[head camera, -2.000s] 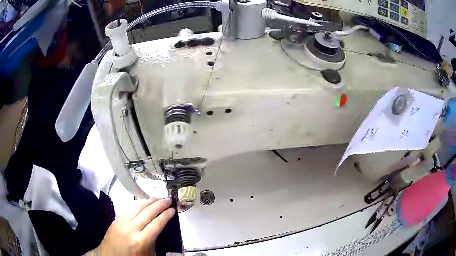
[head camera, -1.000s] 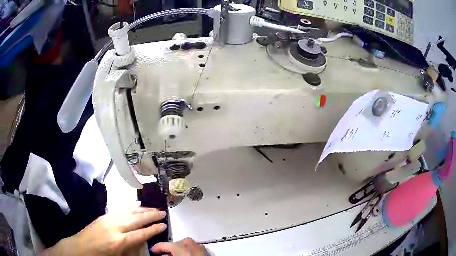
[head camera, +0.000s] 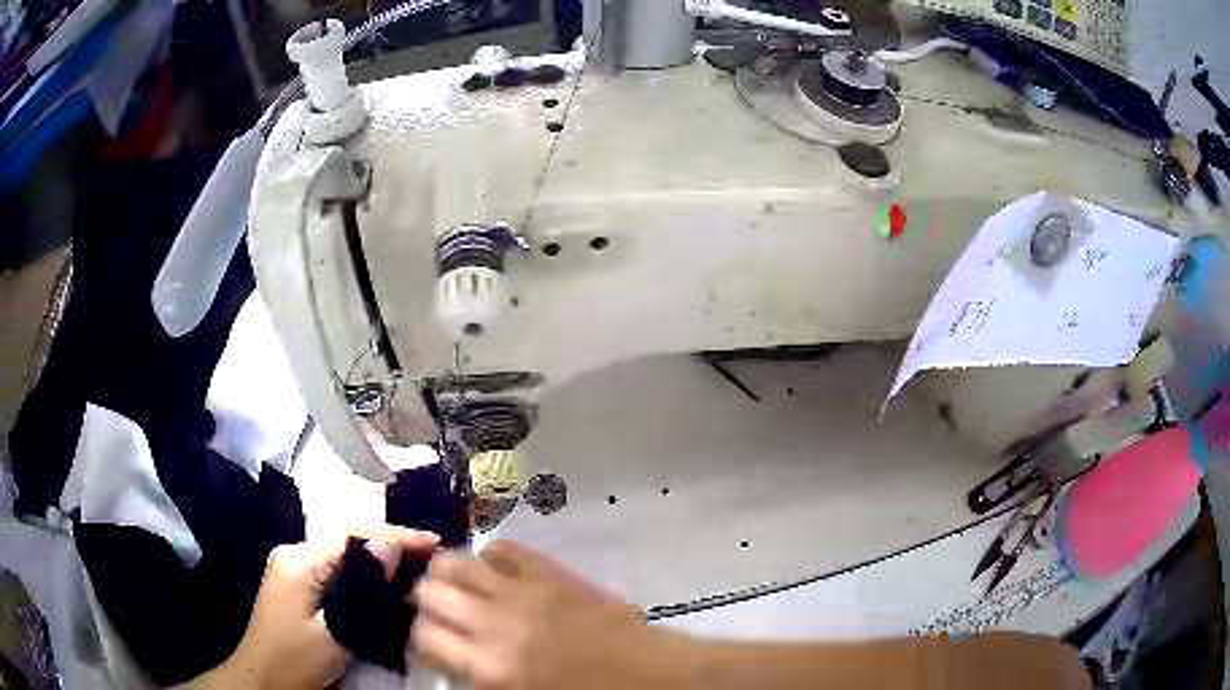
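A black fabric piece (head camera: 367, 607) is bunched between my two hands, just in front of the machine's needle area. Its far end lies flat under the lower end of the sewing machine head (head camera: 405, 270). My left hand (head camera: 300, 607) grips the bunched part from the left, thumb on top. My right hand (head camera: 519, 620) is at its right side, slightly blurred, with fingers bent against the fabric. Whether the right fingers grip it is hard to tell. The presser foot and needle are not clearly visible.
Black fabric with white pieces (head camera: 128, 479) is heaped left of the machine. A paper note (head camera: 1039, 303) hangs on the arm. Small dark metal tools (head camera: 1005, 539) and a pink pad (head camera: 1130, 502) lie at the right. A control panel (head camera: 1066, 30) is at the top right.
My right hand, out of view at first and then at the bottom edge, has come in over the fabric. The black fabric's near part is now lifted and bunched in my left hand.
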